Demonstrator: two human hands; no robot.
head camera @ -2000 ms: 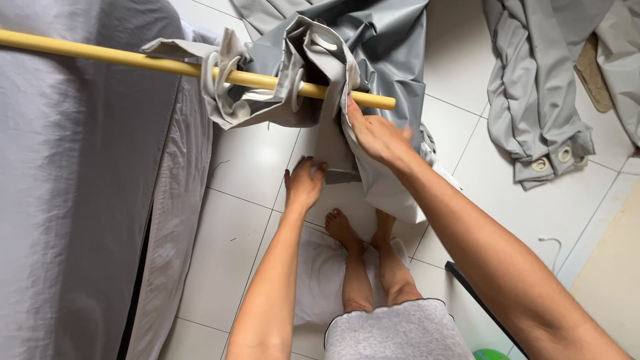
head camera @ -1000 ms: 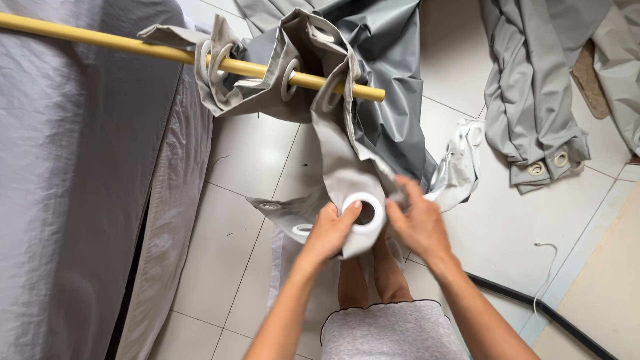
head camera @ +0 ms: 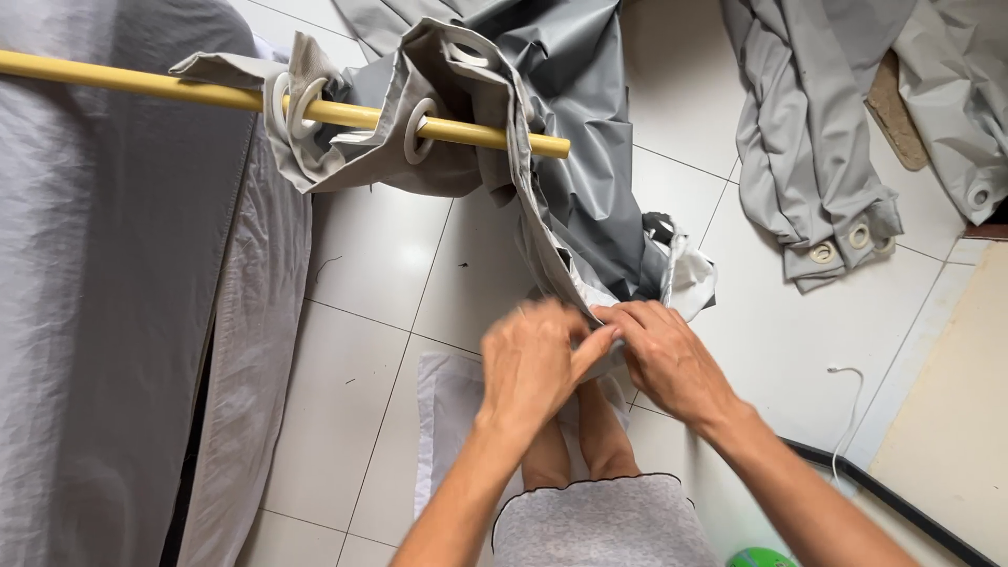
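A yellow rod [head camera: 346, 115] runs in from the left over a bed-like surface, its free end at upper middle. Several white ring grommets [head camera: 420, 131] of a grey eyelet curtain [head camera: 583, 165] are threaded on it. The curtain's bunched top edge hangs past the rod's end toward me. Lower down, my right hand [head camera: 673, 358] grips this edge with thumb and fingers. Beside it my left hand [head camera: 531, 366], blurred, is at the same edge, its thumb near my right fingers; whether it holds the fabric is unclear. No grommet shows between my hands.
On the left is a surface draped in grey-white cloth [head camera: 142, 315]. More grey curtains with grommets [head camera: 811, 157] lie on the tiled floor at upper right. A white cloth [head camera: 449, 417] lies by my legs. A white cable [head camera: 854, 402], a black bar [head camera: 890, 492] and a green object [head camera: 760, 557] are at lower right.
One second ago both hands were around a white grommet at the curtain's lower end; now that grommet is out of sight and my hands are close together on the edge.
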